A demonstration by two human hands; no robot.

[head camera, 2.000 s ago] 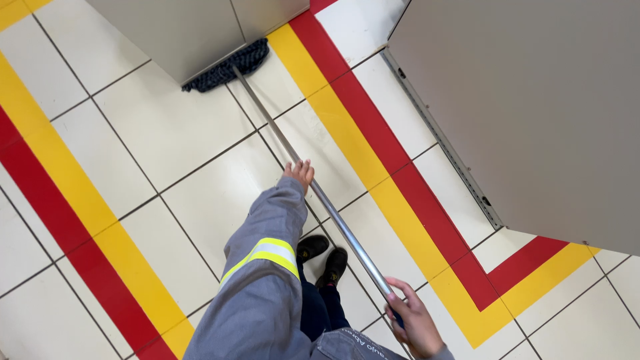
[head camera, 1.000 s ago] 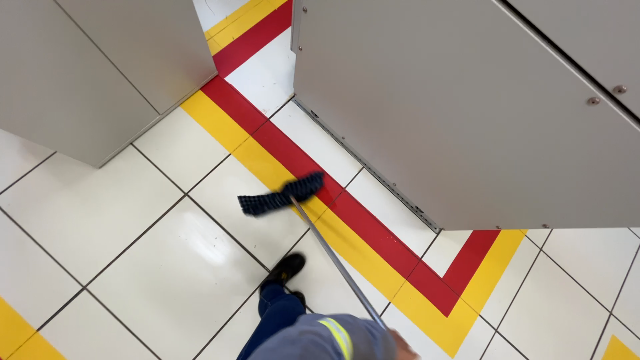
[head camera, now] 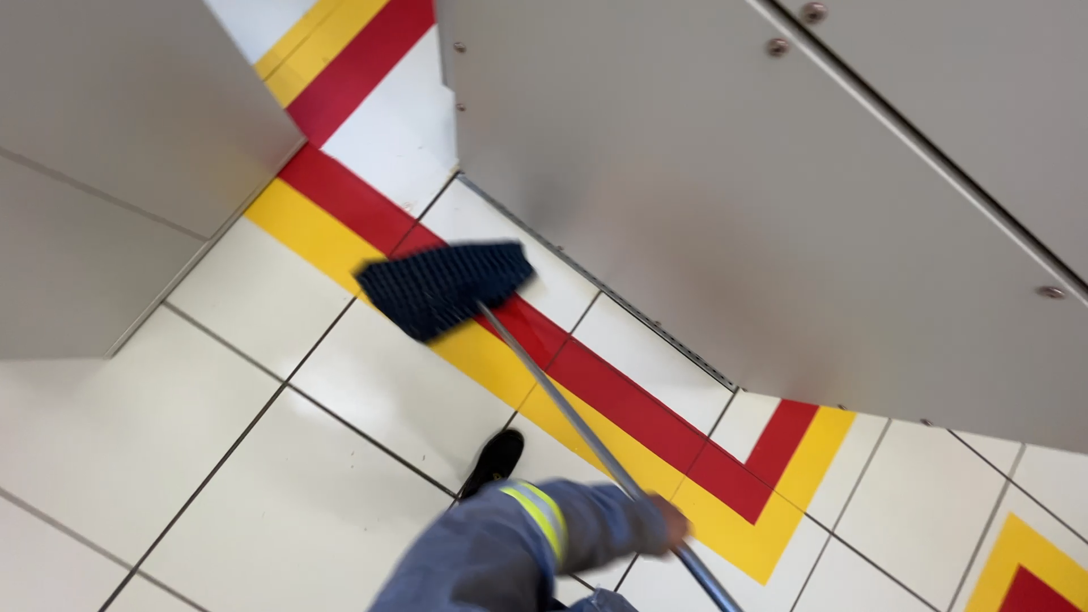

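Observation:
A dust mop with a dark blue shaggy head point(head camera: 446, 285) lies across the red and yellow floor stripes, its head blurred. Its metal pole point(head camera: 561, 399) slants down to the lower right and leaves the picture at the bottom edge. My left hand point(head camera: 669, 522), at the end of a grey sleeve with a reflective band, is closed around the pole. The pole's lower end and my right hand are out of view. One dark shoe point(head camera: 495, 459) shows just above the sleeve.
A large grey metal cabinet point(head camera: 680, 212) with screws takes up the upper right. Another grey cabinet point(head camera: 127, 170) stands at the upper left, with a narrow gap between them. White floor tiles point(head camera: 289, 476) and a red and yellow corner marking point(head camera: 1024, 578) lie below.
The mop head has moved away from the base of the left cabinet and now lies by the right cabinet. My right hand, on the pole two seconds ago, has left the view. The view has shifted.

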